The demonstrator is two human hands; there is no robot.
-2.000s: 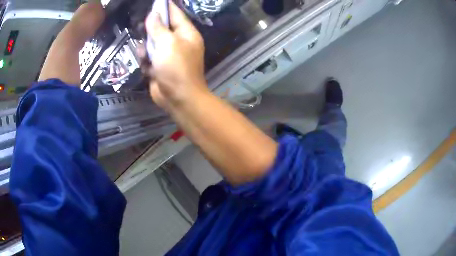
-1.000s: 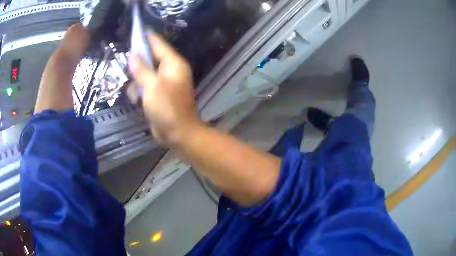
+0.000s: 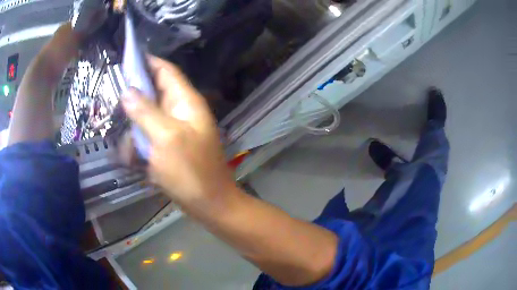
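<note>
A slim, pale, metallic-looking hand tool (image 3: 134, 62) points up toward the machine's inside. My right hand (image 3: 176, 130) is closed around it, with the fingers blurred. My left hand (image 3: 65, 48) reaches into the machine at the upper left; its fingers run into dark, blurred parts, so I cannot tell whether it holds anything. Bright silver fixtures with coiled clear tubes (image 3: 170, 10) lie above the tool. More shiny station parts (image 3: 96, 107) lie between my hands.
A pale grey controller box (image 3: 28, 68) with red digits and a green light stands at the left. A slotted duct (image 3: 93, 148) and silver rails (image 3: 119, 184) run below the hands. A white machine frame (image 3: 283, 116) crosses diagonally. The grey floor (image 3: 476, 113) lies right.
My right hand and the tool have shifted left and slightly down in the picture. My left arm also sits further left. The view has shifted, showing more floor.
</note>
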